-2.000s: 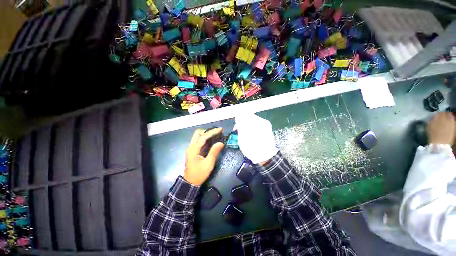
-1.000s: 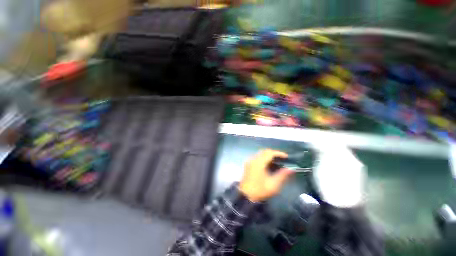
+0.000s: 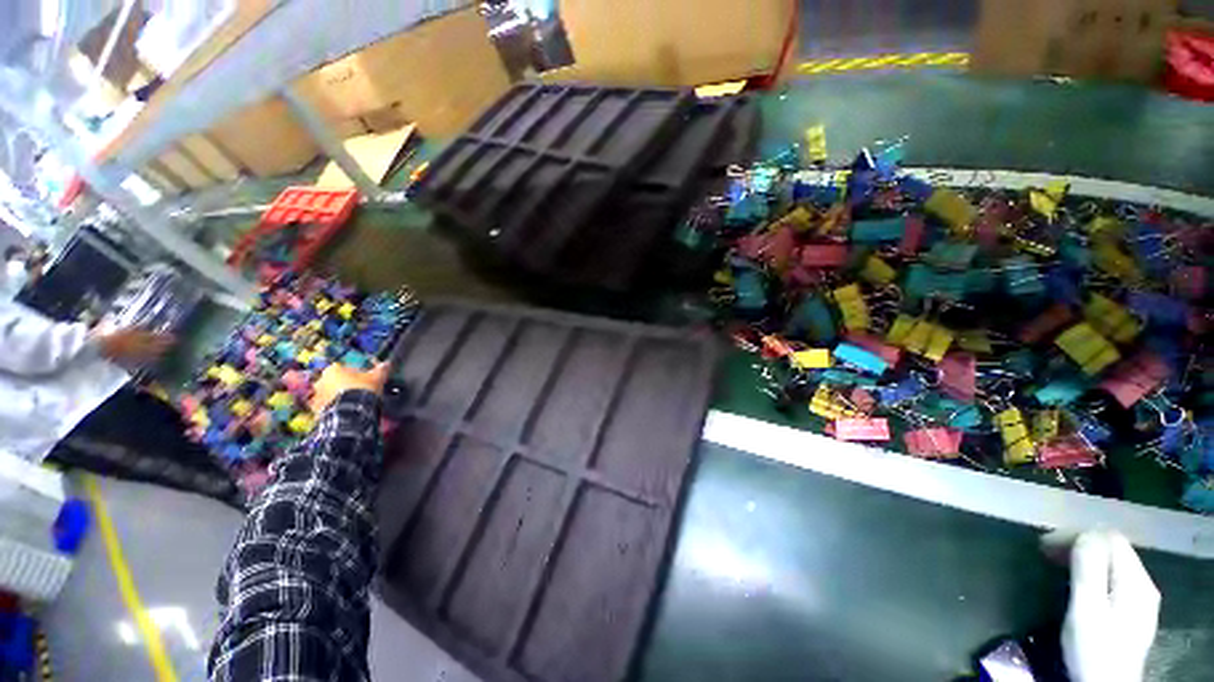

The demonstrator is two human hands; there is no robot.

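My left hand [image 3: 349,386] is stretched out to the left, over the rows of clamped units [image 3: 286,366] beyond the foam tray's left edge. Its fingers are small and partly hidden among the clips, so I cannot tell what they hold. The foam tray [image 3: 546,466] lies just right of my left forearm, with bare slots and ribs. My right hand, in a white glove [image 3: 1112,606], is low at the right by the rail; its grip is unclear. A dark glossy part [image 3: 1008,661] lies beside it at the bottom edge.
A big pile of coloured binder clips [image 3: 959,293] lies behind the white rail [image 3: 932,486]. Stacked foam trays [image 3: 573,167] stand behind the working tray. A red crate [image 3: 304,220] and cardboard boxes [image 3: 413,80] are farther back. Another person's hand [image 3: 136,346] is at the far left.
The view has swung left. My left hand has gone from the bench beside the glove to the clamped units, across the tray. My gloved hand now shows near the right edge.
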